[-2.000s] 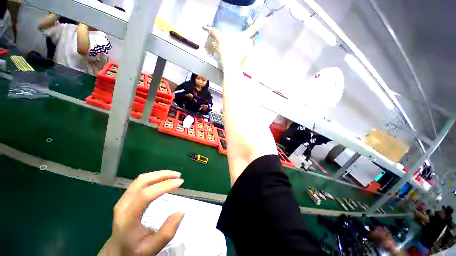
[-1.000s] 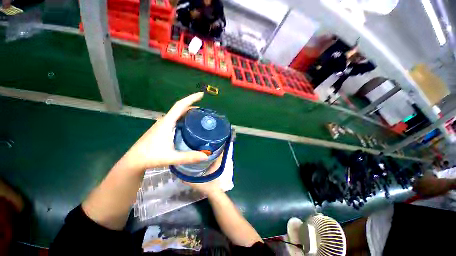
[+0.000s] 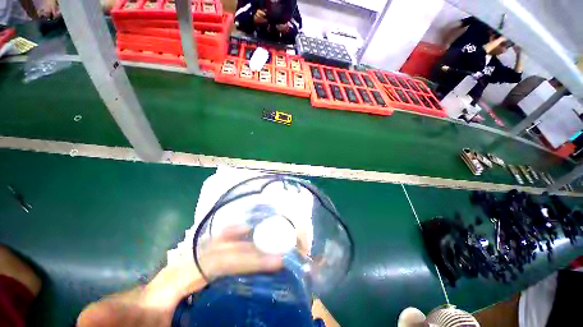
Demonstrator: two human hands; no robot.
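Observation:
The large water bottle (image 3: 332,233) is close to the camera, tipped so that its clear round body points away from me and its dark blue lid end (image 3: 249,303) is at the bottom edge. My left hand (image 3: 240,255) reaches in from the lower left and is wrapped on the bottle, partly seen through the clear wall. Of my right side only a sliver of skin (image 3: 325,314) shows beside the blue part; the right hand's grip is hidden by the bottle. White sheets (image 3: 220,185) lie on the green bench behind the bottle, glared out.
Black small parts (image 3: 511,236) are heaped at right. A cream fan (image 3: 450,317) is at the bottom edge. Beyond the pale rail (image 3: 358,174) lie a yellow-and-black device (image 3: 279,117) and red trays (image 3: 351,92). A grey post (image 3: 115,83) stands at left. Co-workers sit beyond.
The bottle, brought down from the shelf and upright between both hands one second ago, is now tilted and much nearer the camera. The right hand has become mostly hidden.

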